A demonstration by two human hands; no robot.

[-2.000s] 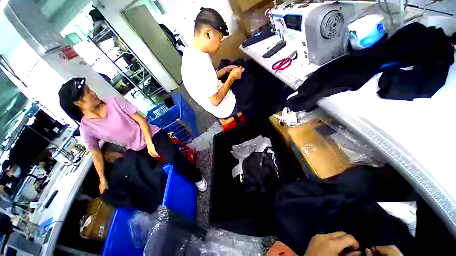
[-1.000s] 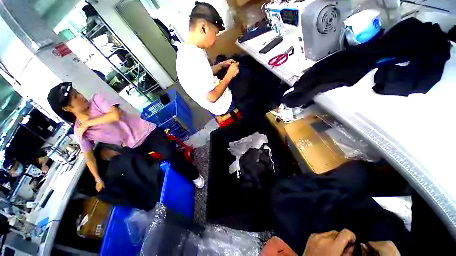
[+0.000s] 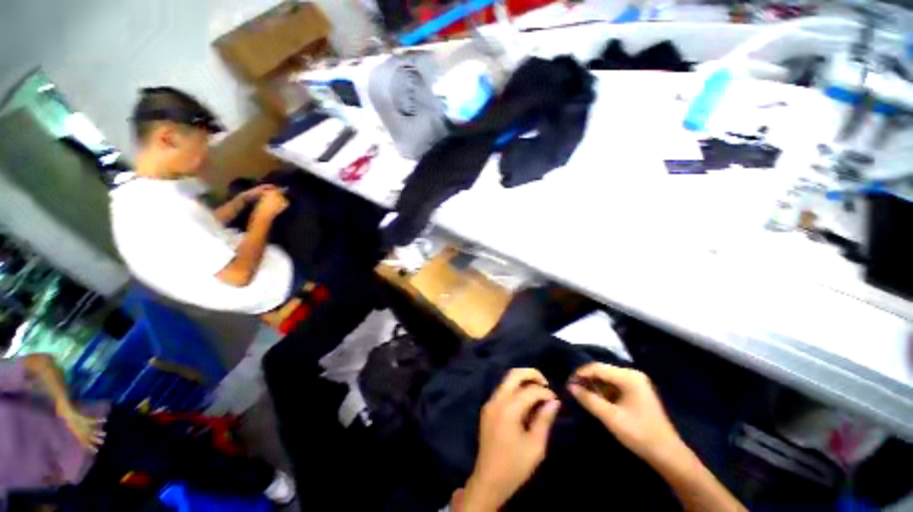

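A large dark garment (image 3: 471, 385) lies heaped on my lap at the bottom centre. My left hand (image 3: 516, 430) is at the garment, its thumb and fingertips pinched together on the dark cloth. My right hand (image 3: 626, 405) is just to the right, its fingertips also pinching the cloth. The hands are close together but apart. Dark cloth shows between the fingertips; whether a small tool or thread is there is too blurred to tell.
A long white table (image 3: 641, 270) runs beyond my hands, bearing a second dark garment (image 3: 546, 110), red-handled scissors (image 3: 357, 165), a sewing machine (image 3: 403, 105) and dark scraps (image 3: 739, 153). A person in white (image 3: 190, 240) sits at the left. A cardboard box (image 3: 455, 290) is under the table.
The view has swung right, so more of the table shows and the people have shifted left. Both my hands, earlier cut off at the bottom edge, are now fully in view and further apart.
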